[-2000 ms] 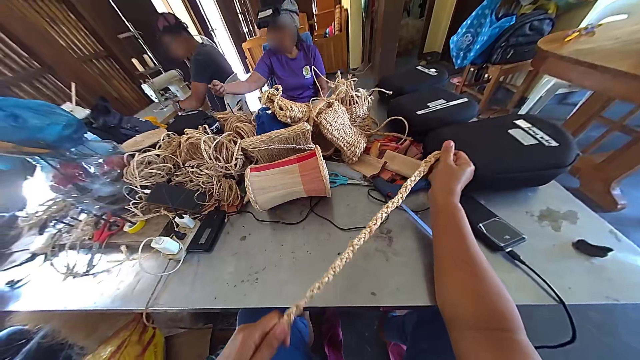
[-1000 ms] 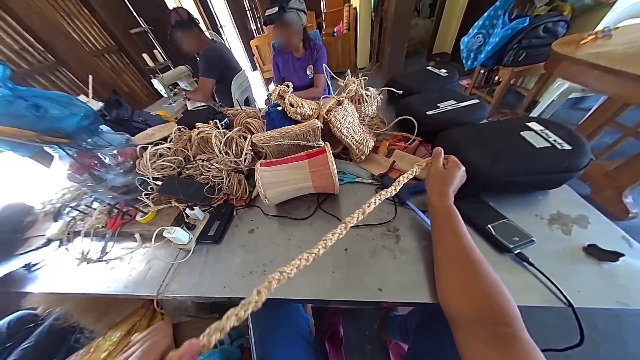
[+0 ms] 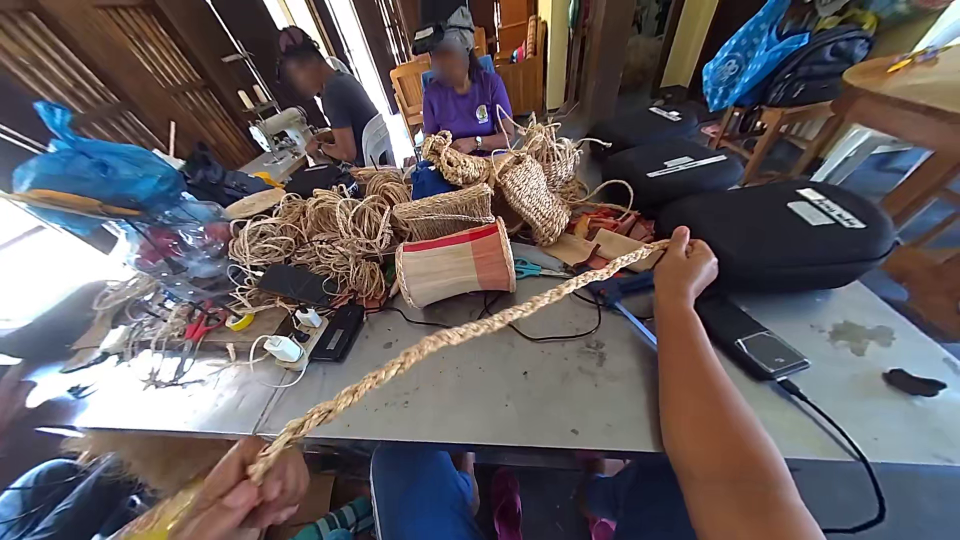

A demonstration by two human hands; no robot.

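Note:
A braided natural-fibre cord (image 3: 450, 337) is stretched diagonally over the near part of the table (image 3: 510, 390). My left hand (image 3: 251, 484) grips its lower end just off the near table edge. Its upper end is pinched by my right hand (image 3: 684, 266), beside a large black case. Behind the cord lies a woven cylindrical basket (image 3: 456, 264) with red and orange bands. Coils of fibre rope (image 3: 322, 236) are piled left of it, and braided fibre pieces (image 3: 532, 196) rest behind. Teal-handled scissors (image 3: 536, 268) lie just right of the basket.
Black cases (image 3: 776, 236) line the right side, with a black device (image 3: 769, 352) and its cable in front. A power strip (image 3: 300, 341), red-handled scissors (image 3: 204, 322) and a blue plastic bag (image 3: 97, 176) are on the left. Two people sit beyond, one at a sewing machine (image 3: 283, 135).
My left hand dropped low out of most of the view, then rose again, and is now farther left than two seconds ago. My right hand still holds the cord's upper end.

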